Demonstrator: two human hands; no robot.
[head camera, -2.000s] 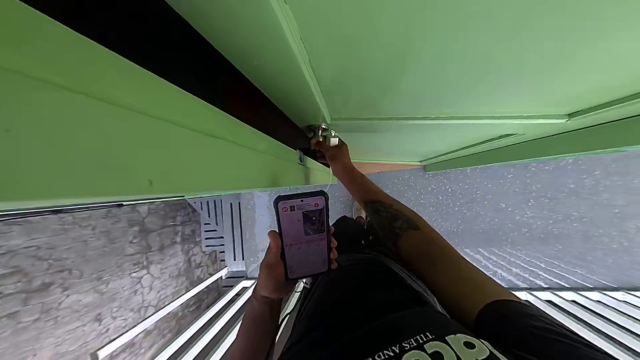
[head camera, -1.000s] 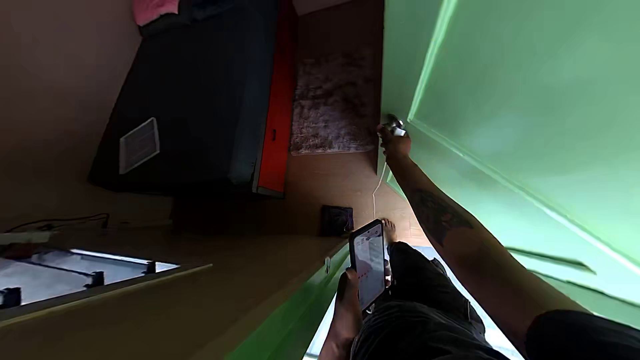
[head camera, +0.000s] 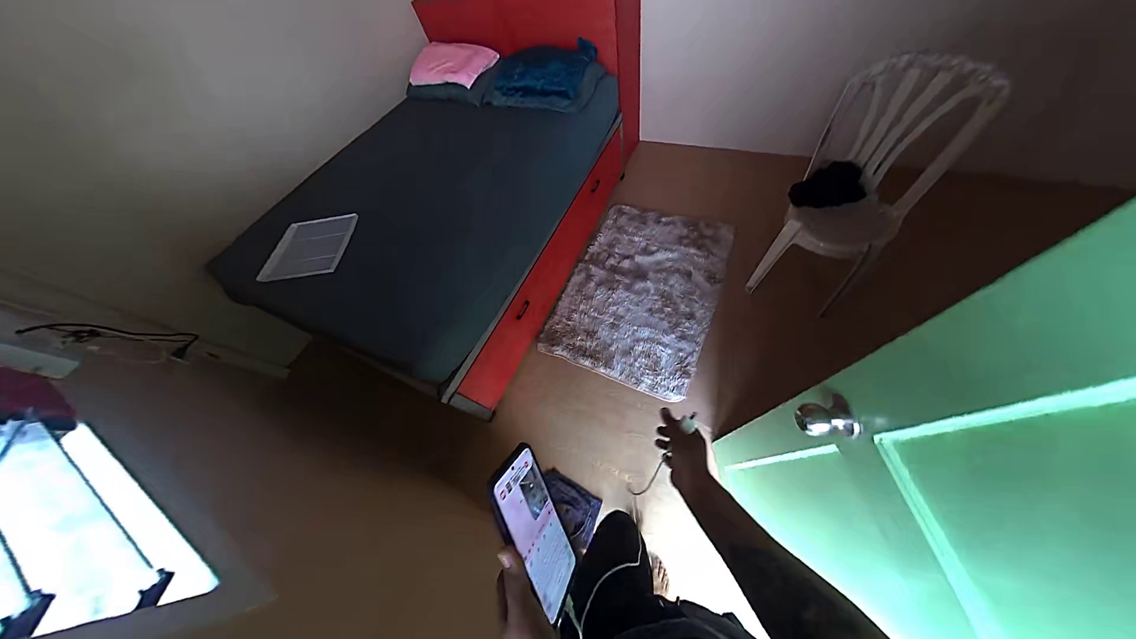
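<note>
My left hand (head camera: 515, 581) holds a smartphone (head camera: 535, 532) in a dark case, its screen lit. My right hand (head camera: 685, 444) is off the door, fingers partly spread, with a small pale object (head camera: 689, 425) at the fingers; a thin cord hangs below it. To its right, a round metal doorknob (head camera: 825, 419) sits on the green panelled door (head camera: 1003, 426), which stands open into the room.
A bed (head camera: 426, 213) with red drawers holds pillows and a white tray-like frame (head camera: 309, 248). A shaggy rug (head camera: 643, 297) lies beside it. A white plastic chair (head camera: 848, 224) bears a dark cloth. A dark mat (head camera: 572, 506) is near my feet; cables (head camera: 115, 335) lie at left.
The door has swung open, and the view has moved into the bedroom. My right hand has let go of the doorknob. The phone stays in my left hand.
</note>
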